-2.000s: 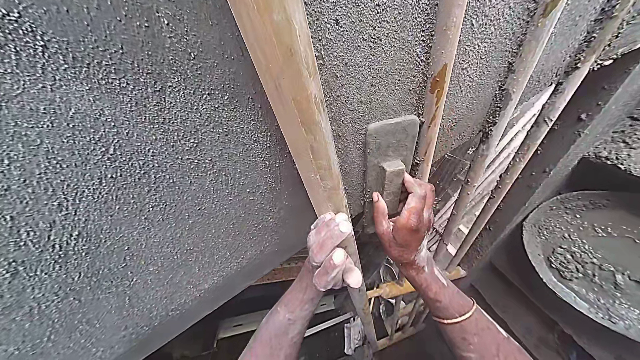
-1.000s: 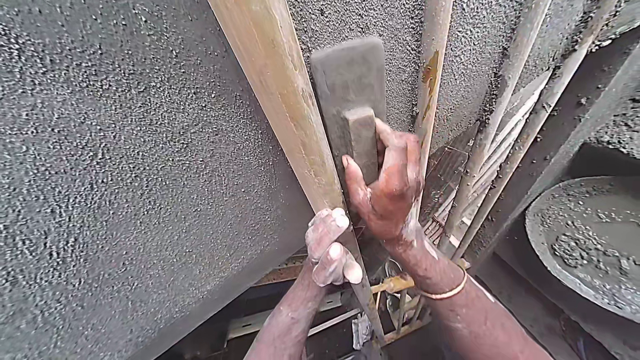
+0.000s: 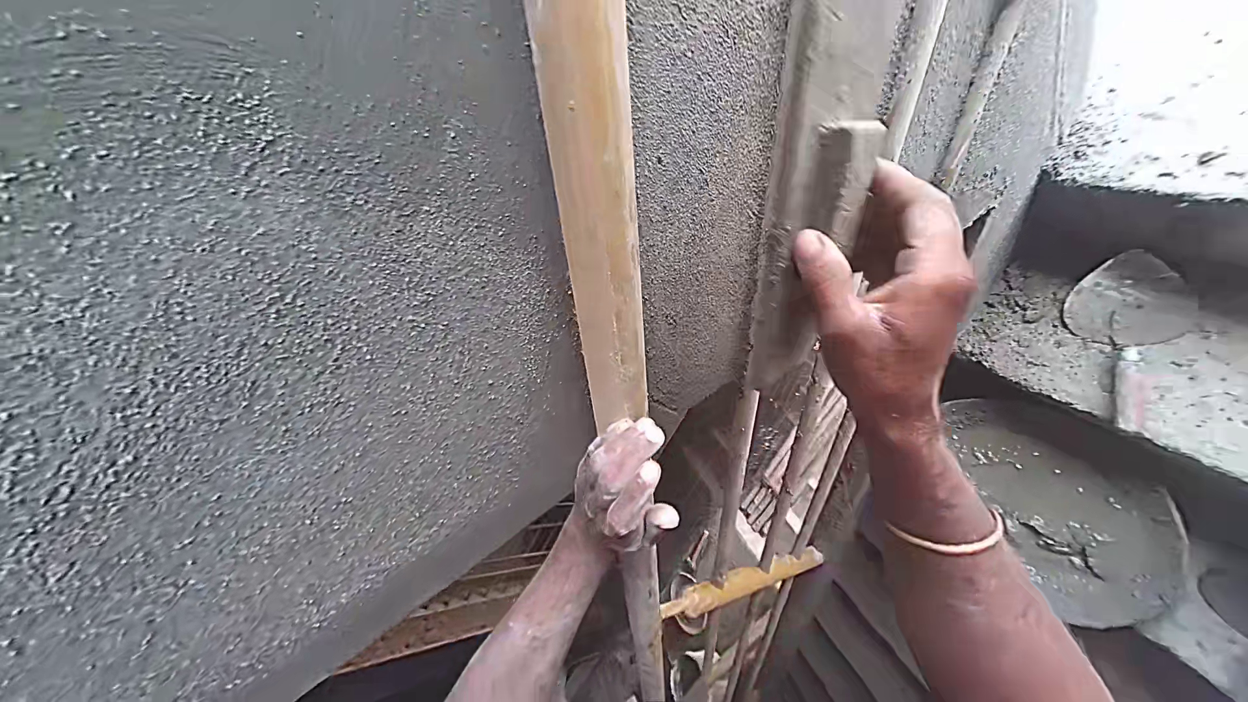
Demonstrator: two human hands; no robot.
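My left hand (image 3: 624, 483), dusted with pale mortar, is closed around the lower part of a long wooden straightedge board (image 3: 595, 214) that stands upright along the corner of the plastered wall (image 3: 292, 322). My right hand (image 3: 892, 283) holds a mortar-coated plastering float (image 3: 804, 195) by its block handle, thumb on the near side and fingers on the far side. The float is upright, to the right of the board, in front of the narrower rough plaster face (image 3: 697, 195). Its upper end runs out of view.
Slender poles (image 3: 985, 93) lean behind the float. A round pan of wet mortar (image 3: 1072, 526) sits at the lower right. Above it a trowel (image 3: 1131, 297) lies on a mortar-covered ledge (image 3: 1199, 390). A yellow bar (image 3: 741, 585) crosses the poles low down.
The float in my right hand has moved up and to the right, away from the board. My left hand has stayed on the board. The view has shifted to the right.
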